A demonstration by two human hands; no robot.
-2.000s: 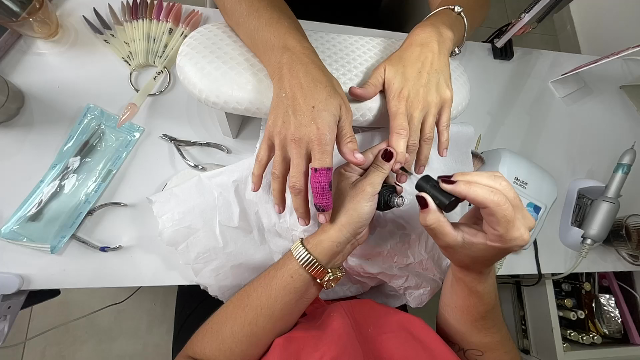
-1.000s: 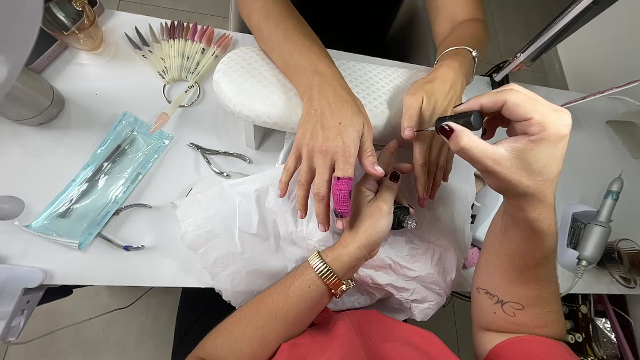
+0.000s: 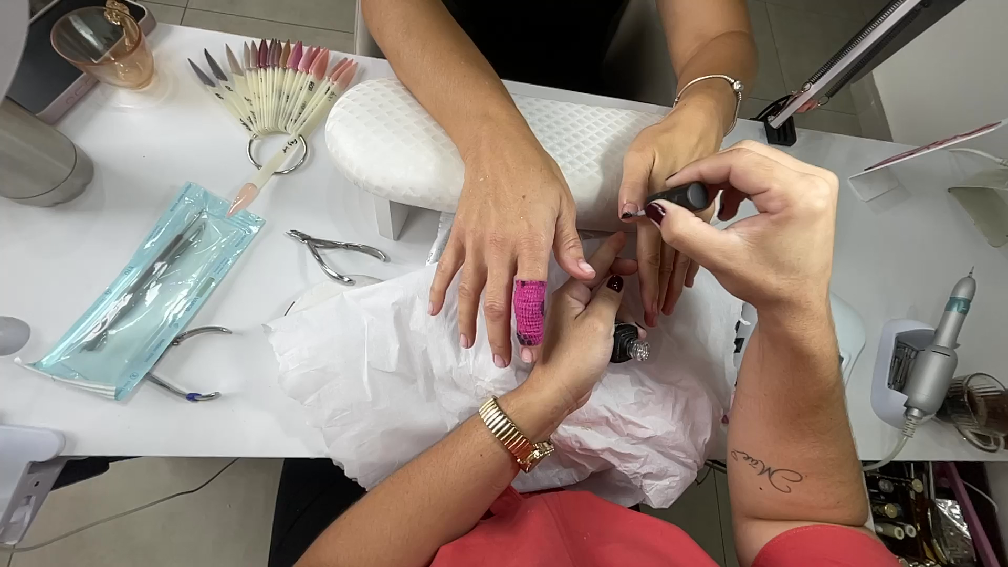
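Note:
My right hand (image 3: 756, 213) pinches the black cap of a nail polish brush (image 3: 679, 197), whose tip is at the thumbnail of the other person's hand on the right (image 3: 669, 169). That thumbnail looks partly dark. My left hand (image 3: 579, 327), with a gold watch at the wrist, holds an uncapped black polish bottle (image 3: 628, 344), its glass neck pointing right. The other person's second hand (image 3: 516, 213) lies spread beside my left hand, one finger wrapped in pink bandage (image 3: 530, 313). Crumpled white paper (image 3: 378, 346) lies beneath.
A white cushioned armrest (image 3: 394, 150) supports the person's arms. On the left lie cuticle nippers (image 3: 335, 252), a blue sterilization pouch (image 3: 150, 291) with tools, another metal tool (image 3: 189, 391) and a fan of nail color samples (image 3: 276, 94). An electric nail file (image 3: 937, 354) stands at the right.
Two seconds ago the brush cap was low beside the bottle; my right hand has since raised it to the person's thumb. That person's hand has turned, its fingers now pointing down beneath the thumb.

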